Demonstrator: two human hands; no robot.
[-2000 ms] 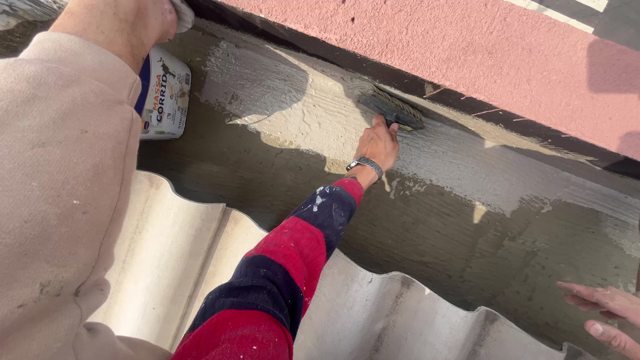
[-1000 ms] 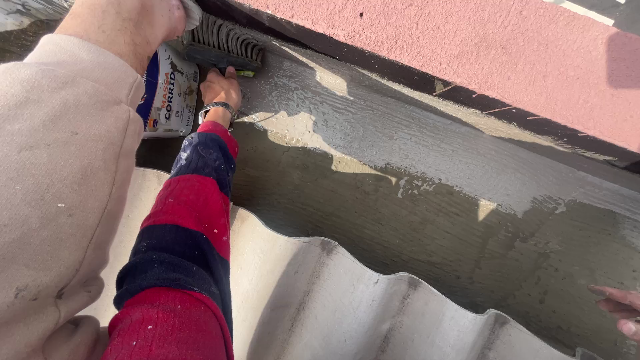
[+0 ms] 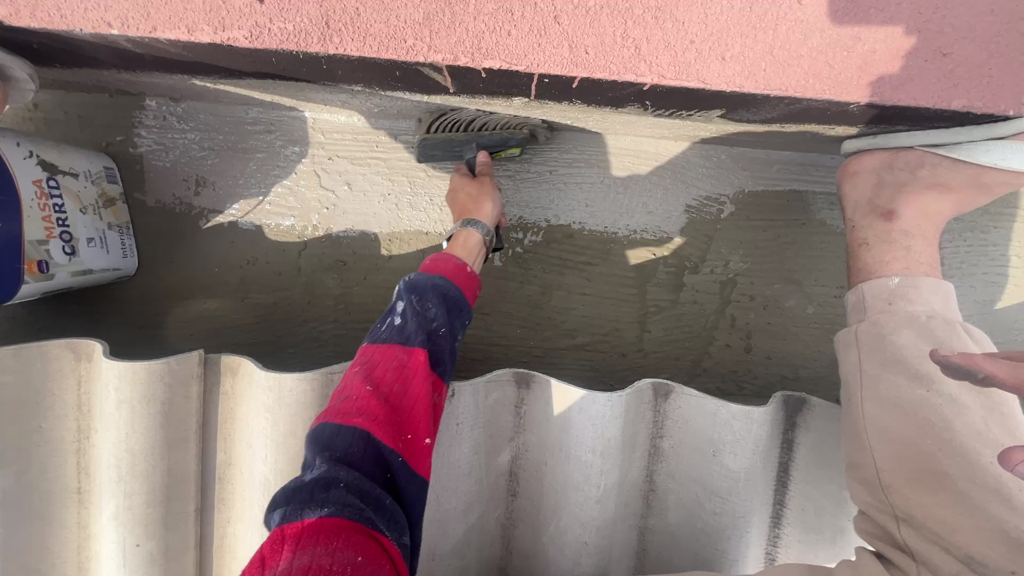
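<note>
My left hand (image 3: 475,196), with a metal-banded watch on its wrist, grips the handle of a wide block brush (image 3: 472,146). The brush's grey, bent bristles lie against the upper part of a concrete channel (image 3: 592,296), just below the base of the pink wall. Wet grey coating (image 3: 376,184) covers the channel's upper side in streaks on both sides of the brush. At the right edge, part of my right hand (image 3: 980,384) shows over my trouser leg, its fingers apart with nothing seen in them; the rest is out of frame.
A white and blue plastic bucket (image 3: 72,216) bearing writing stands at the left in the channel. Corrugated roof sheets (image 3: 592,472) line the near side. The textured pink wall (image 3: 560,40) bounds the far side. A foot in a white flip-flop (image 3: 904,184) is at the right.
My left hand with the brush moved left to beside the bucket, then back right to mid-channel, away from the bucket. The view has shifted, and the right foot is now in it.
</note>
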